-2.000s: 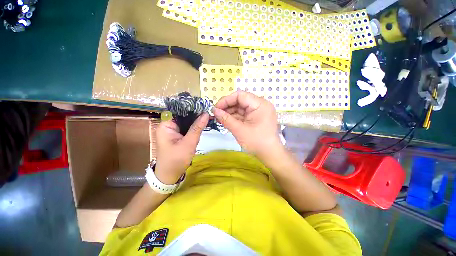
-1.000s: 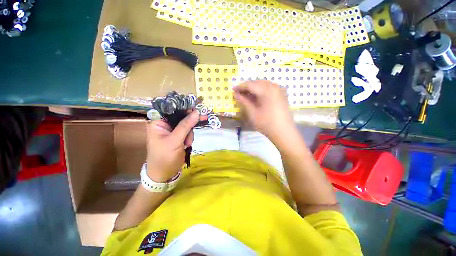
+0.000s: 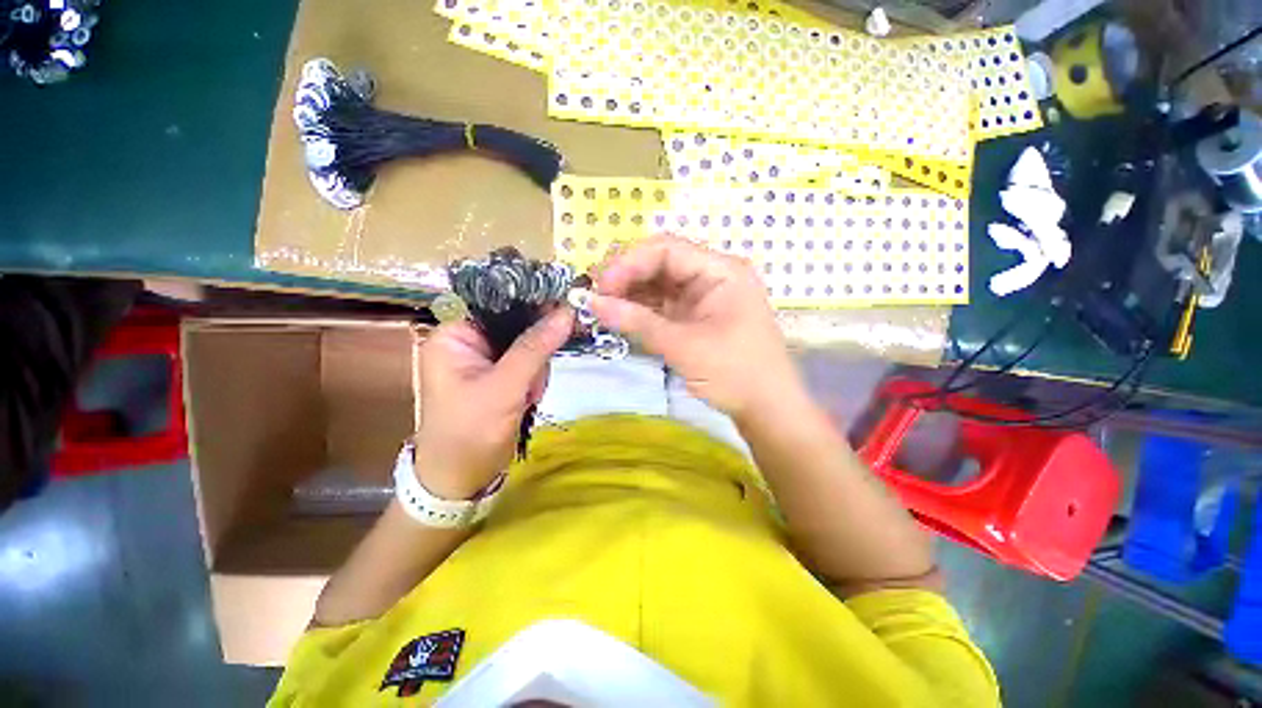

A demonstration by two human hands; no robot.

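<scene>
My left hand is closed around a bunch of wired discs, silver and white faces up, black leads hanging below the fist. My right hand is at the bunch's right side, thumb and fingertips pinched on a small white piece beside the left thumb. Whether it is a ring or a disc face is too small to tell. The gasket sheet, with white rings and a plain yellow left part, lies just behind the right hand.
A tied bundle of wired parts lies on the cardboard pad. Spare gasket sheets lie behind. White scrap and yellow roll are at right. An open carton and red stool stand below the bench edge.
My right hand moved from over the gasket sheet back left to the bunch, where its fingertips now meet the left thumb. The left hand still holds the bunch.
</scene>
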